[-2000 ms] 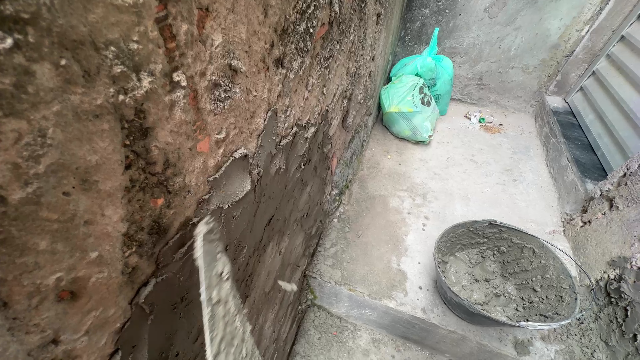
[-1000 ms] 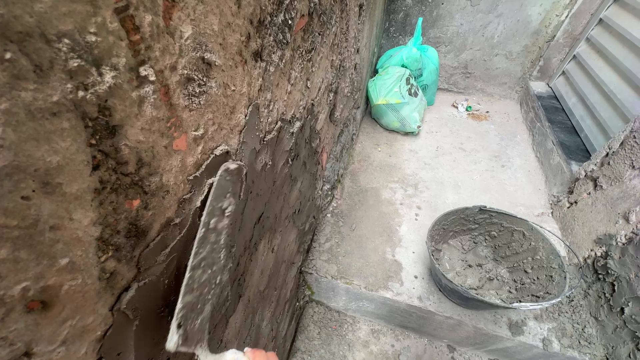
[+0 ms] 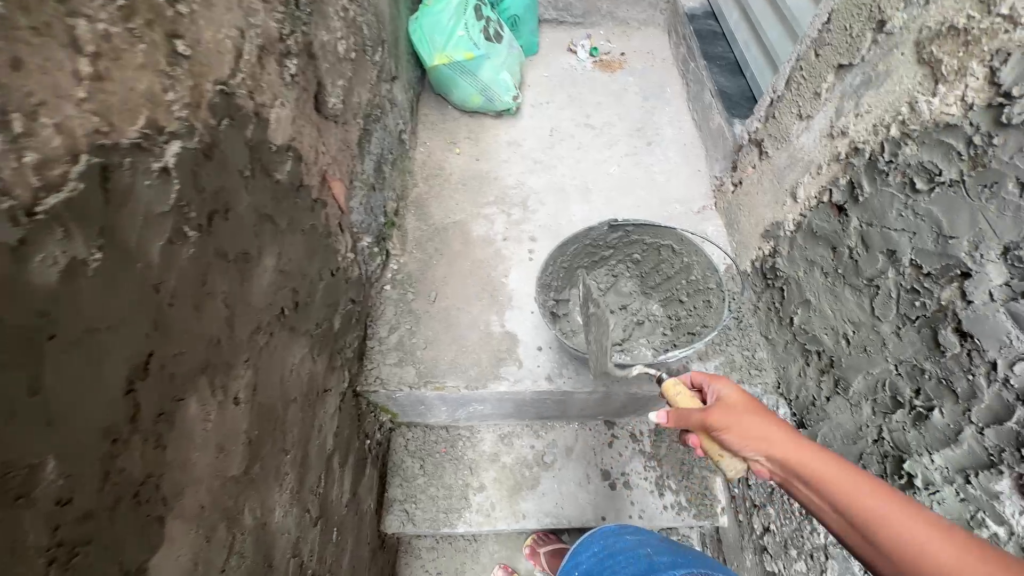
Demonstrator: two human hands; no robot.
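Observation:
My right hand grips the pale wooden handle of a masonry trowel. The trowel's blade stands on edge over the near left rim of a round bucket, partly against the wet mortar inside. The bucket has a thin wire handle lying to its right side. Fresh smoothed mortar covers the lower part of the left wall, and rough wet mortar coats the right wall. My left hand is out of the frame.
Green plastic bags lean at the upper left of the concrete landing. Small litter lies beyond the bucket. A step edge crosses below it, with my sandalled foot lower down. A ribbed metal shutter is at upper right.
The trowel has moved from the left wall to the bucket. My right hand and forearm are now in full view. The view has swung right and down.

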